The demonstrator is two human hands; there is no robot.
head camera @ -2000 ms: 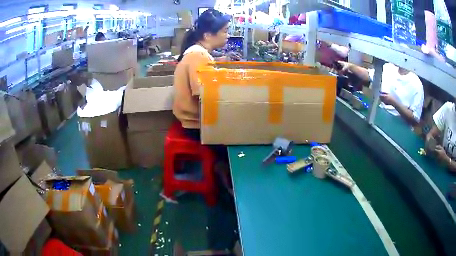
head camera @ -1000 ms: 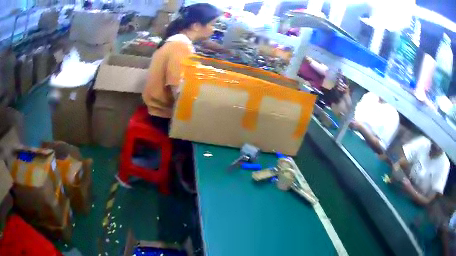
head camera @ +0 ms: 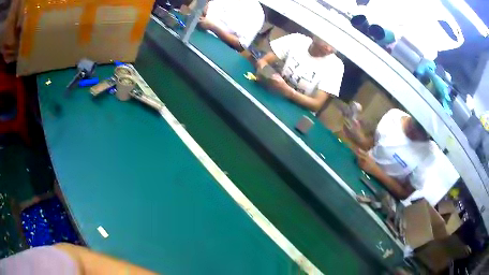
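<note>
Neither of my hands is in view. A bare forearm with a pale sleeve crosses the bottom left edge, its hand cut off by the frame. On the green bench top, a beige-grey fan head lies in a cluster of unfinished fans near the pale strip. A darker grey fan lies to its left, with a bright blue battery cell beside it. A small white piece lies on the near part of the bench.
A taped carton stands at the bench's far left end. A box of blue parts is low at the left. The dark green conveyor belt runs diagonally beside the bench. Several people in white tops work opposite. An open carton is at the right.
The view has swung right and down. The carton and fan cluster now show farther left, more of the people opposite shows, and a forearm has entered at bottom left.
</note>
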